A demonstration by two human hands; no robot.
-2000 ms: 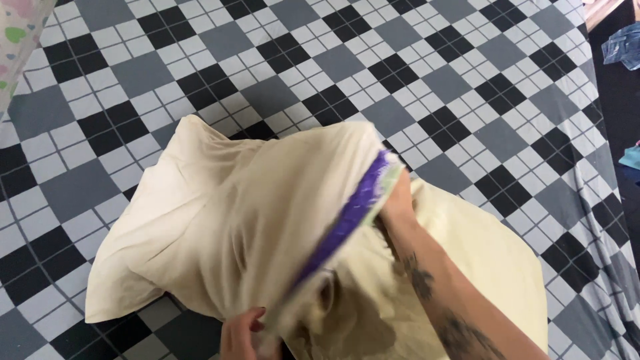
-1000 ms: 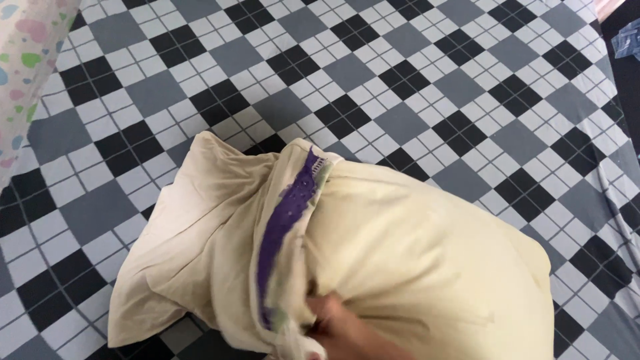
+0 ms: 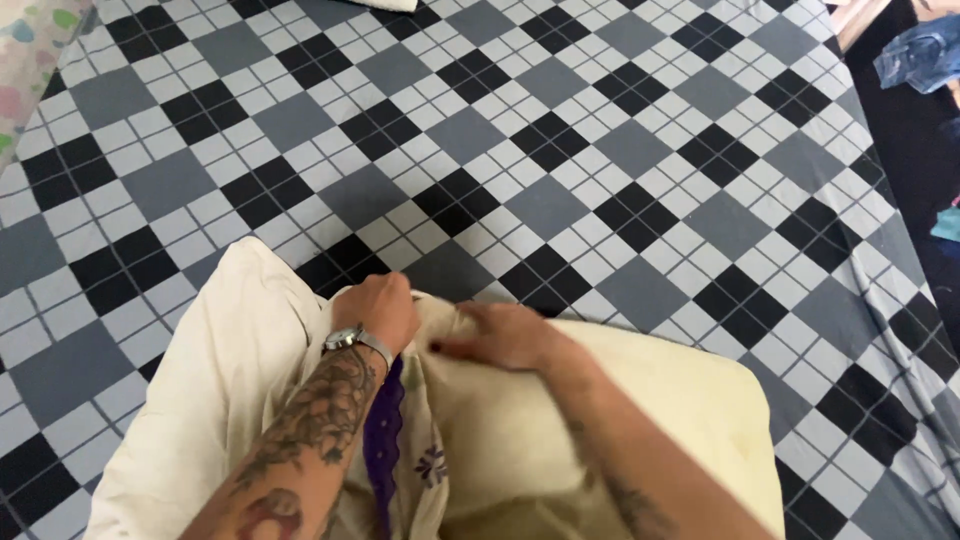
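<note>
A cream pillow (image 3: 645, 390) lies at the bottom of the view, its left part inside a beige pillowcase (image 3: 202, 375). The pillowcase's bunched opening, with a purple scalloped trim (image 3: 384, 450) and a small purple embroidered motif, runs down the middle. My left hand (image 3: 379, 311), with a silver watch at the wrist, is closed on the far edge of the pillowcase opening. Just right of it, my right hand (image 3: 502, 334) rests on the pillow beside the opening, slightly blurred, thumb apart from the fingers; whether it grips cloth I cannot tell.
A grey, black and white checked sheet (image 3: 547, 202) spreads under the pillow. Patterned fabric (image 3: 30, 67) shows at the upper left, and a white item (image 3: 386, 4) at the top edge. Denim cloth (image 3: 922, 56) and teal cloth (image 3: 946, 223) lie beyond the sheet's right edge.
The left hand, not visible one second ago, is now on the opening's far edge. The right hand has moved from the opening's near part to its far part.
</note>
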